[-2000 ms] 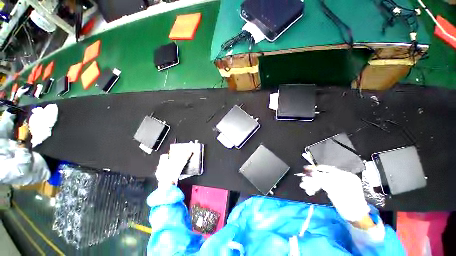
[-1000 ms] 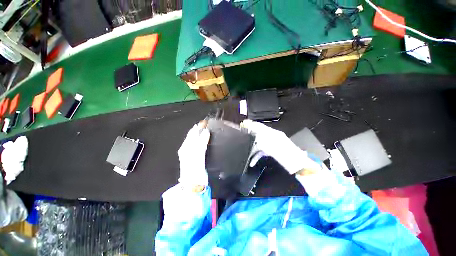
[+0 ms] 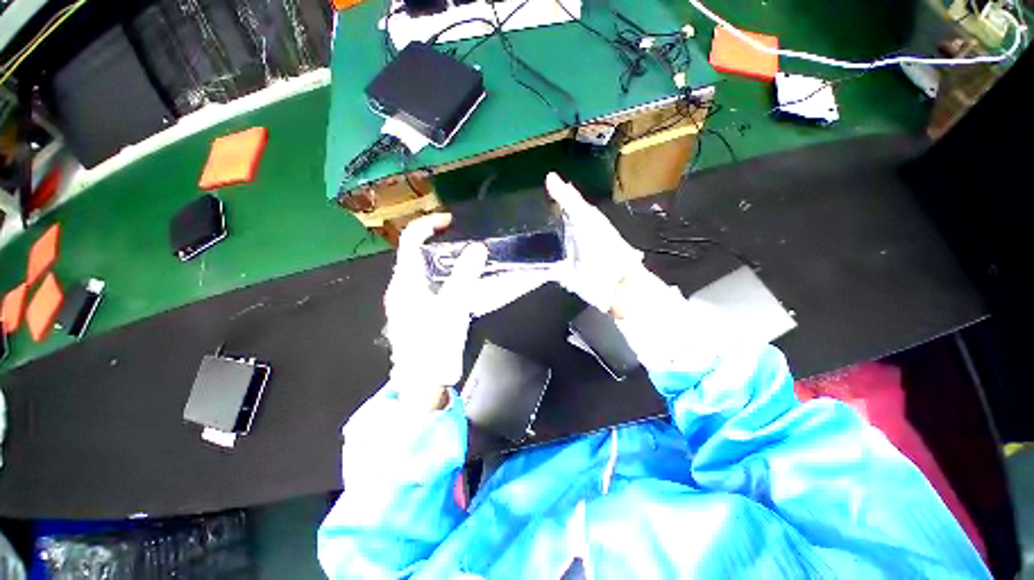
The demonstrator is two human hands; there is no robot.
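Note:
A flat black unit (image 3: 524,248) with a silvery edge is held up over the black belt, its narrow side turned towards me. My left hand (image 3: 437,297), in a white glove, grips its left end, with fingers over the front edge. My right hand (image 3: 595,255), also in a white glove, grips its right end. Below the hands, one grey unit (image 3: 506,391) lies flat on the belt near its front edge. A second dark unit (image 3: 608,340) lies just right of it, partly hidden by my right arm.
Another unit (image 3: 227,394) lies on the belt (image 3: 102,419) at left, and one (image 3: 746,304) at right. The raised green bench (image 3: 522,108) behind holds a black unit (image 3: 425,93) and cables (image 3: 660,54). Orange pads (image 3: 235,156) lie at left. A pink-red bag (image 3: 867,397) is lower right.
The held unit has been raised and tilted from flat to edge-on. Earlier my hands were apart, the left on a unit at the belt's front. The view has shifted to the right.

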